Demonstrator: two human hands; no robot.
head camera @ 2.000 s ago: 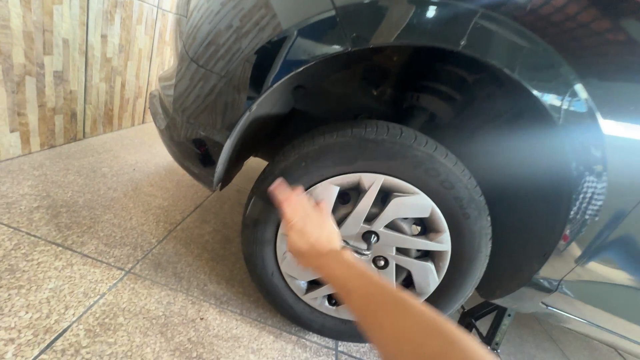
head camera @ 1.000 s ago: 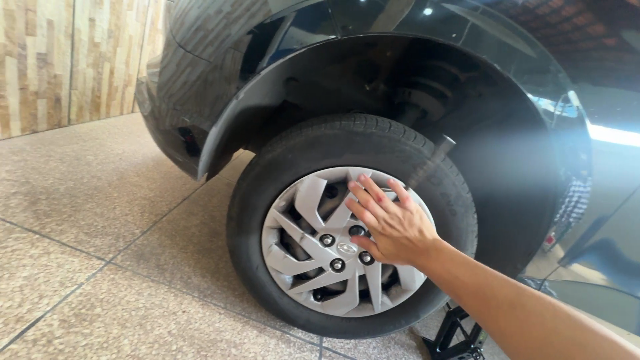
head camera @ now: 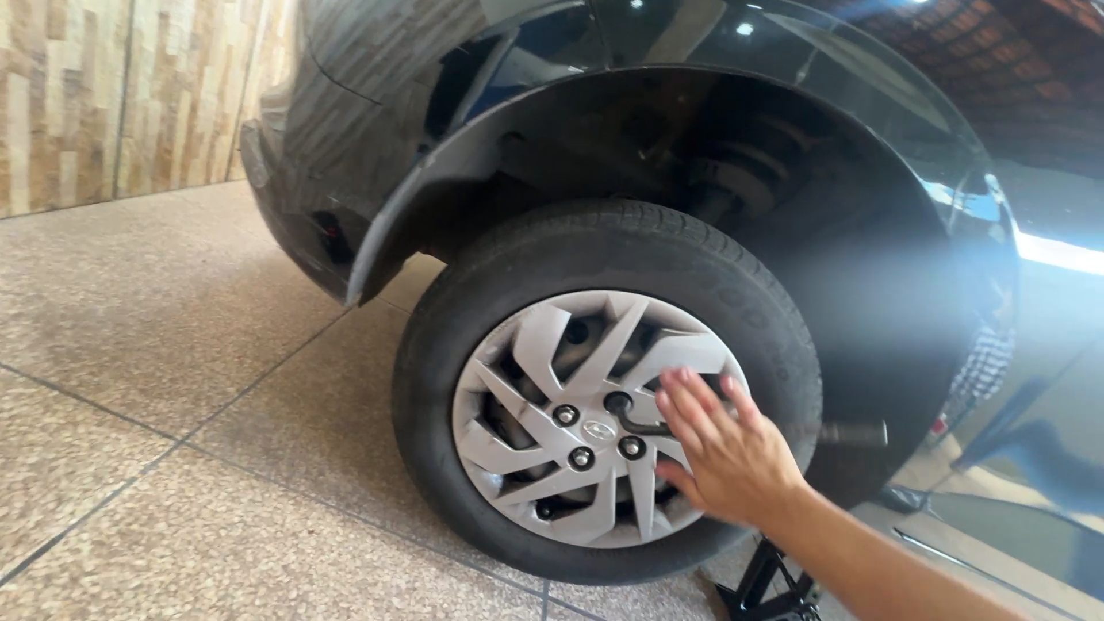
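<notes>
A car wheel with a black tire [head camera: 448, 345] and a silver hubcap [head camera: 535, 345] fills the middle of the view. An L-shaped lug wrench [head camera: 854, 433] sits with its bent end at the upper right lug nut, and its handle reaches out to the right past the tire. My right hand [head camera: 733, 448] is in front of the handle, fingers extended toward the upper left and thumb apart. It hides the middle of the handle, so whether the palm touches it is unclear. Three other lug nuts [head camera: 581, 457] show around the center cap. My left hand is not in view.
The dark car body [head camera: 371, 103] and its wheel arch curve over the wheel. A black jack [head camera: 768, 586] stands under the car at the lower right, partly behind my forearm. Speckled floor tiles [head camera: 172, 345] lie to the left, with a wood-patterned wall [head camera: 60, 103] behind.
The wrench handle, which pointed to the upper right one second ago, now points right. My right hand, left of the hub two seconds ago, is now to its right.
</notes>
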